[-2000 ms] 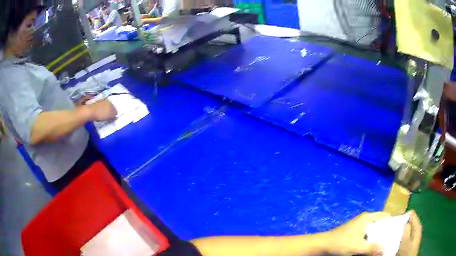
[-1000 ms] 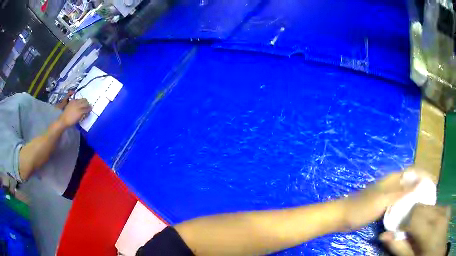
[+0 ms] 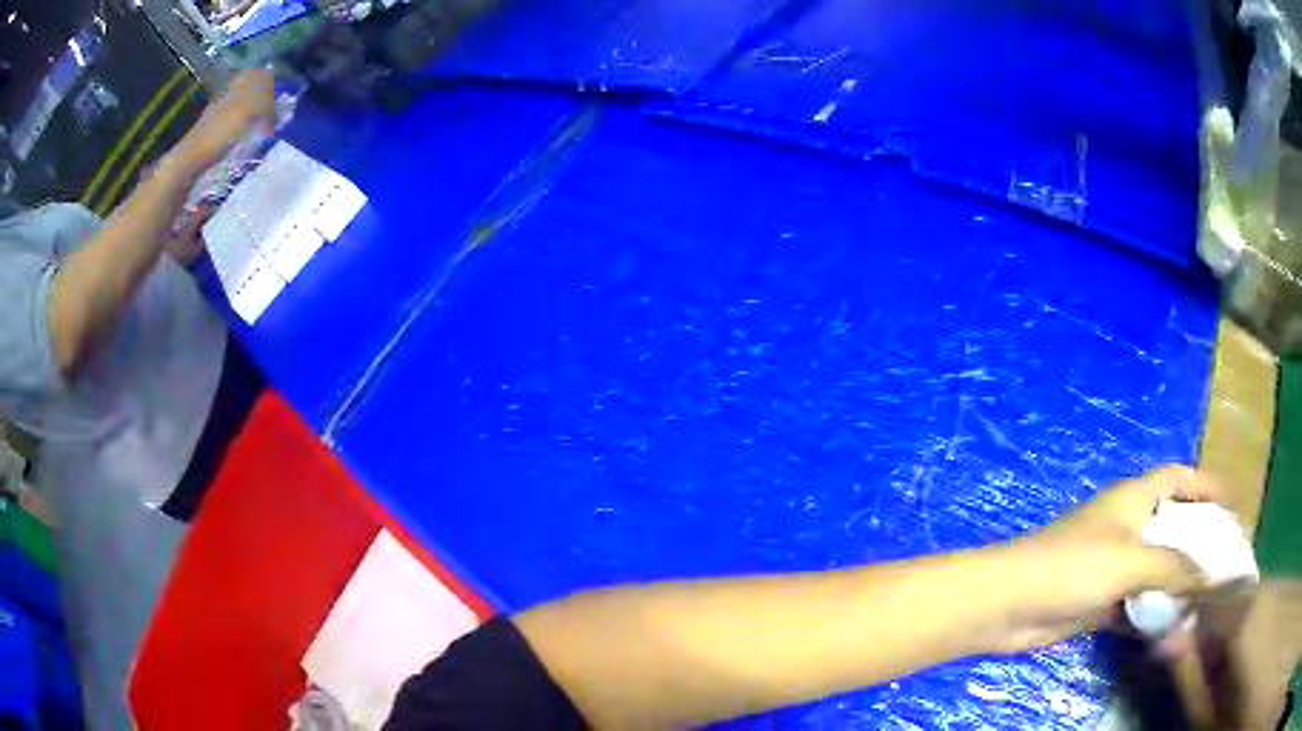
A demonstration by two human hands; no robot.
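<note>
My left hand (image 3: pixel 1107 564) reaches in from the lower left across the sheet, its fingers closed around a white wad that looks like a cleaning cloth (image 3: pixel 1207 540). A small rounded white piece (image 3: pixel 1157 611) shows just below the fingers; whether it is a plug or part of the wad is unclear. My right hand (image 3: pixel 1257 650) is blurred and dark at the lower right, close below the cloth; its fingers and any hold are not clear.
Blue plastic sheeting (image 3: pixel 743 357) covers the bench, with a tan edge strip (image 3: pixel 1239 414) at right. A red crate (image 3: pixel 243 571) holding white pieces (image 3: pixel 386 628) stands at lower left. Another worker (image 3: pixel 107 329) is at left beside white strips (image 3: pixel 279 229).
The view has tilted down towards the bench. My hands have moved from the cloth's sides to its lower right region. The other worker's arm has risen off the white strips.
</note>
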